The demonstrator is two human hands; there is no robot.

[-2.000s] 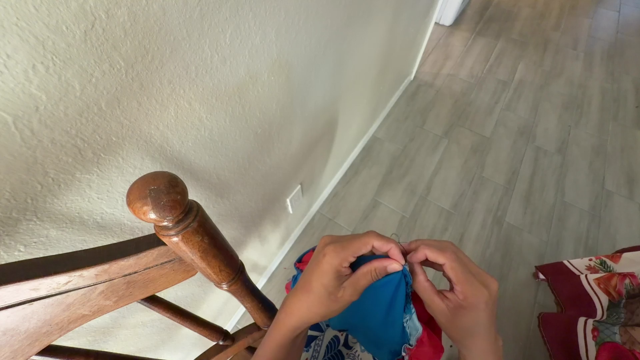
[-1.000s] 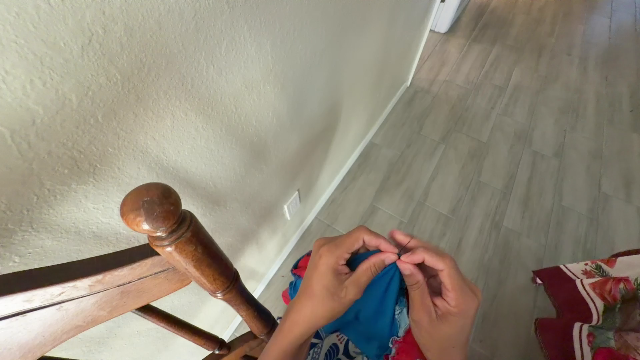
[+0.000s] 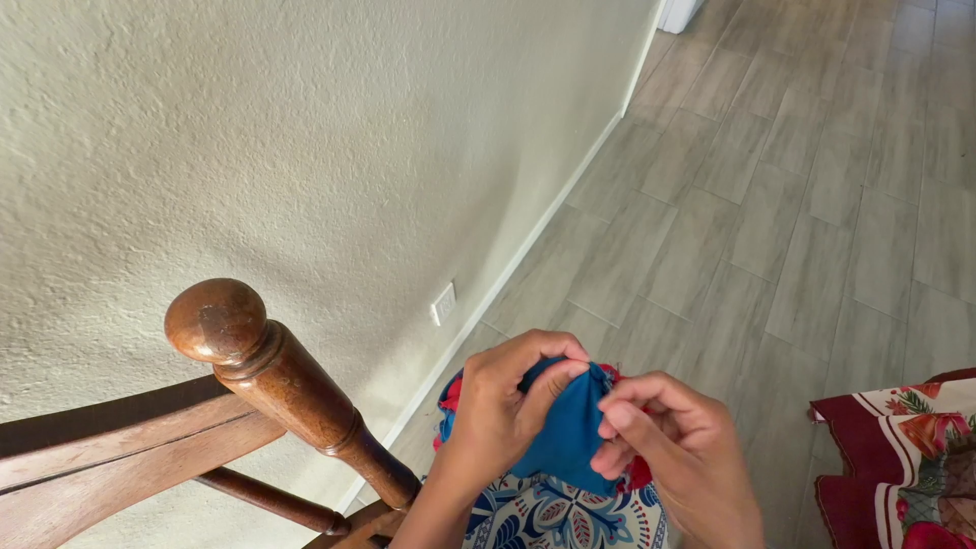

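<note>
Between thumb and index finger, my left hand (image 3: 507, 408) pinches the top edge of a blue cloth (image 3: 560, 438). To its right, my right hand (image 3: 667, 442) has thumb and index fingertip together near the cloth's frayed edge; whether something thin is between them I cannot tell. Red fabric (image 3: 639, 474) shows behind and beside the blue cloth. Under it lies a white fabric with a blue and red floral pattern (image 3: 568, 515).
A turned wooden chair post (image 3: 305, 389) with a round knob stands at the left, before a textured wall (image 3: 305, 152) with an outlet (image 3: 444, 303). A maroon-edged floral cloth (image 3: 862, 450) is at the lower right, above the tile floor (image 3: 762, 229).
My right hand has moved away from my left fingertips, to the right and down. My left hand keeps its pinch on the blue cloth. More of the floral fabric below shows.
</note>
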